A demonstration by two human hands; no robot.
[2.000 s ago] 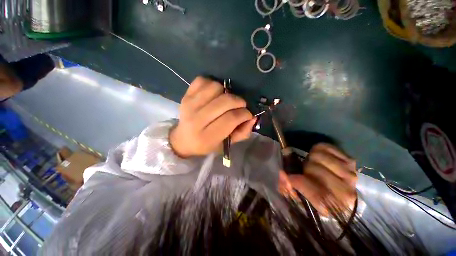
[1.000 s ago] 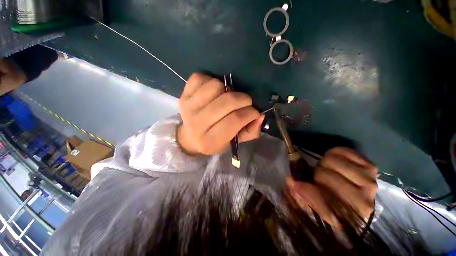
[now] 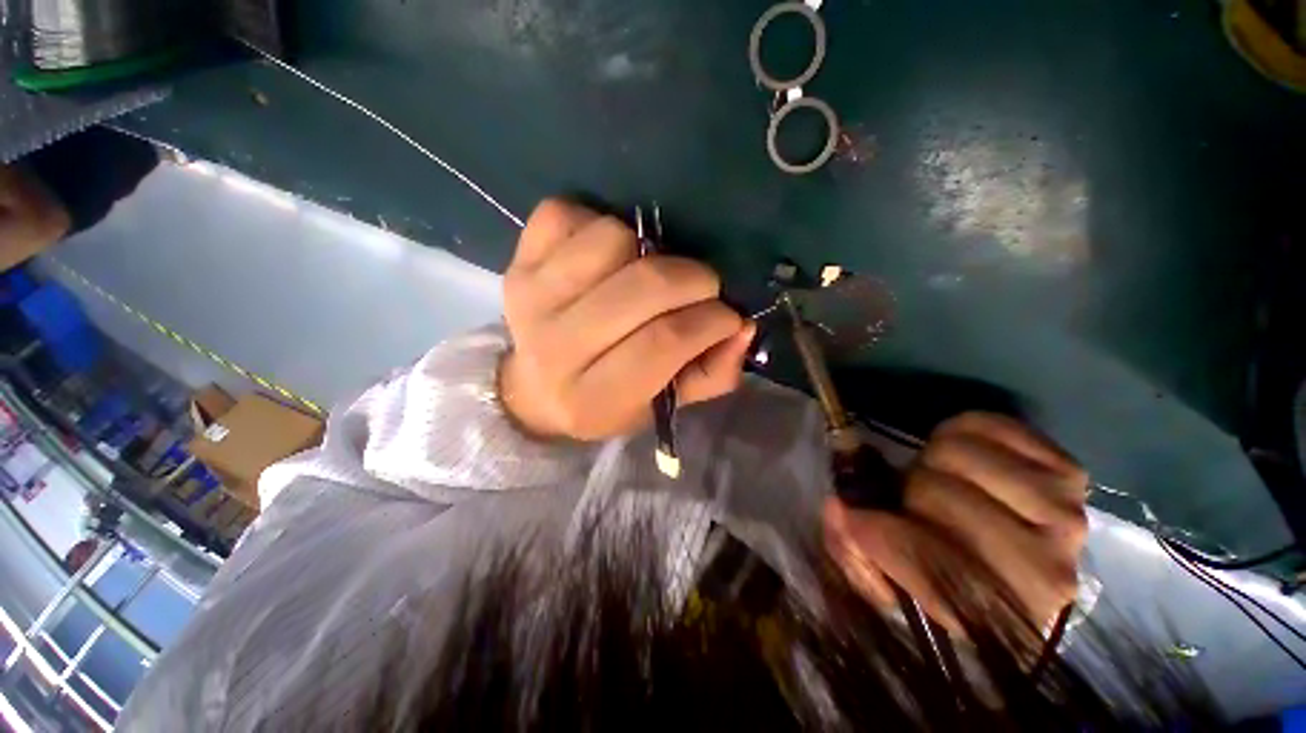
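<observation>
My left hand (image 3: 616,322) holds the solder wire (image 3: 387,129) between thumb and forefinger, with the tweezers (image 3: 663,415) tucked through the fingers, prongs up. My right hand (image 3: 974,516) grips the soldering iron (image 3: 818,367) by its dark handle. The iron tip meets the end of the solder beside tiny components (image 3: 832,274), one black and one whitish-gold, on the green bench (image 3: 645,129). A small white-ended piece lies just right of my left fingertips. Two joined metal rings (image 3: 789,47) lie beyond the tip. Strands of hair cover part of my right hand.
The solder spool (image 3: 79,36) stands at the top left, with a clear tray edge below it. The yellow tub (image 3: 1268,43) is cut off at the top right. Black cords (image 3: 1217,573) run at the lower right. Another person's arm (image 3: 72,193) shows at the left edge.
The view has shifted; the ring pile at the top has left the picture. The solder and iron tip have come together beside the tiny components. Both hands keep their holds.
</observation>
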